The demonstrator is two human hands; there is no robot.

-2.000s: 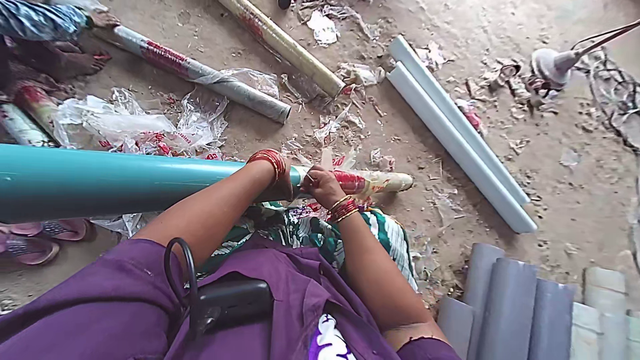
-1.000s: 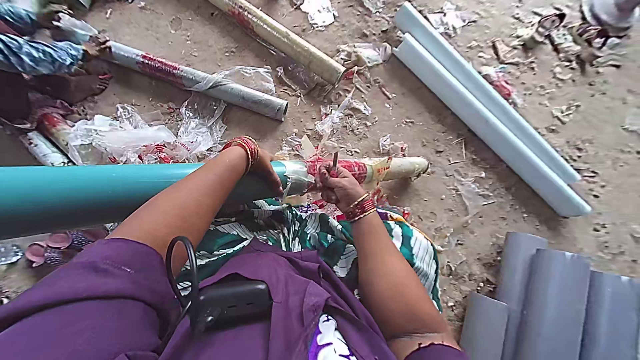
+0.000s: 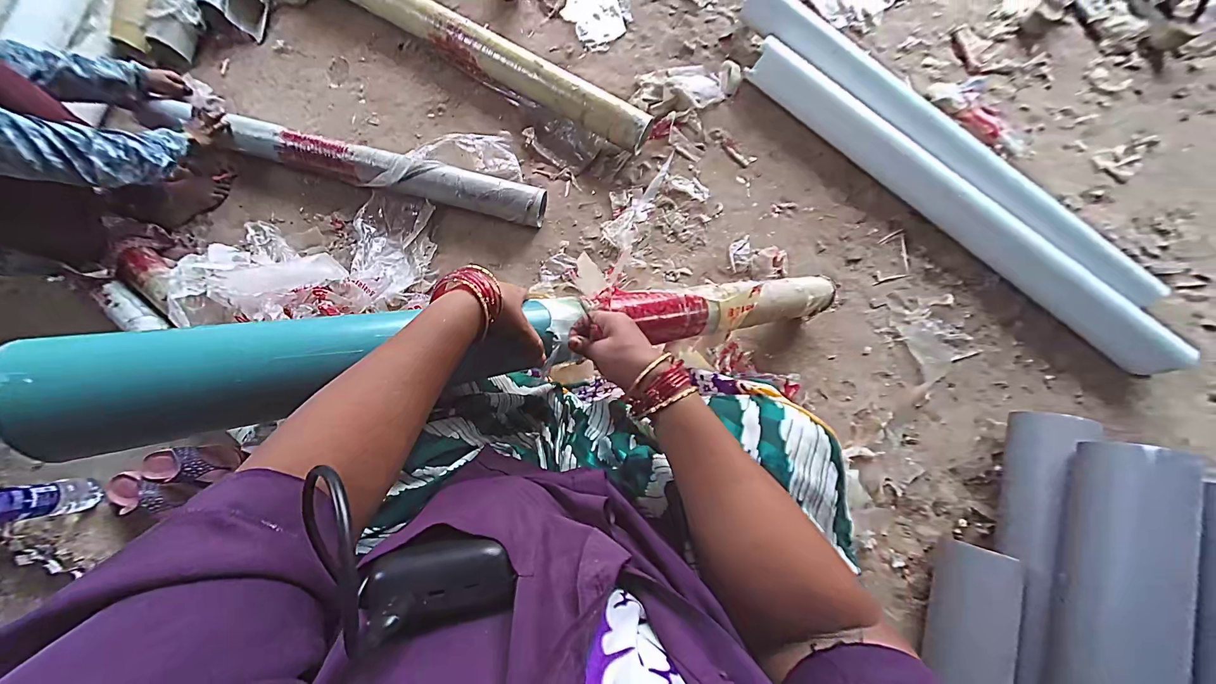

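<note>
A long roll, with a wide teal part (image 3: 218, 366) at the left and a narrower core wrapped in red printed film (image 3: 665, 313) at the right, lies across my lap over patterned cloth. My left hand (image 3: 508, 332) grips the teal part near its right end, its fingers partly hidden. Close beside it, my right hand (image 3: 613, 344) is closed at the start of the red film, where pale, torn wrapping (image 3: 560, 323) stands up. Whether a small tool is in my right fingers cannot be told. The bare beige core end (image 3: 798, 294) sticks out to the right.
Ahead lie a grey tube (image 3: 475, 195), a beige tube (image 3: 570, 95) and crumpled clear film (image 3: 285, 275). A co-worker's hands (image 3: 190, 104) are on the grey tube. Two pale blue rolls (image 3: 950, 199) lie at the right, several grey rolls (image 3: 1130, 532) at lower right. Sandals (image 3: 180, 465) and a bottle (image 3: 57, 499) sit left.
The stick-like thing seen at my right hand a second ago is no longer plain to see. The co-worker's hands are now closer together on the grey tube. The view has shifted.
</note>
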